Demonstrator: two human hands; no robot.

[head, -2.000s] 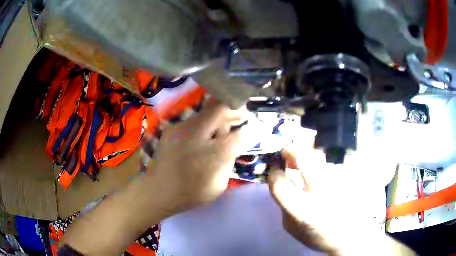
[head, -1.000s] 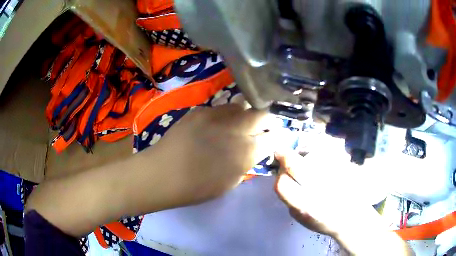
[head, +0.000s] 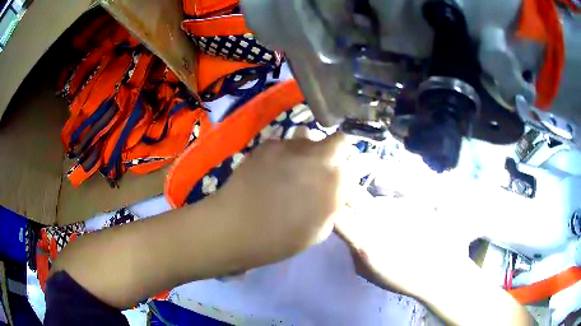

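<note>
A printed panel (head: 220, 175), navy with cream flowers and an orange band, lies under and behind my left hand (head: 286, 184), its edge running toward the needle area. My left hand is closed on the panel near the machine head (head: 331, 57). My right hand (head: 376, 248) is beside it, close to the needle, washed out by bright light; its fingertips and anything between them cannot be made out. The needle and presser foot are lost in the glare.
An open brown carton (head: 28, 165) on the left holds orange gusset pieces (head: 127, 121) with navy strips. More orange and print pieces (head: 223, 48) lie behind the panel. An orange strip (head: 548, 284) hangs at the right. The white table (head: 274, 286) is below my hands.
The panel's orange band has swung up into clearer view beside my left hand. The dark part between my hands no longer shows. The camera view has shifted.
</note>
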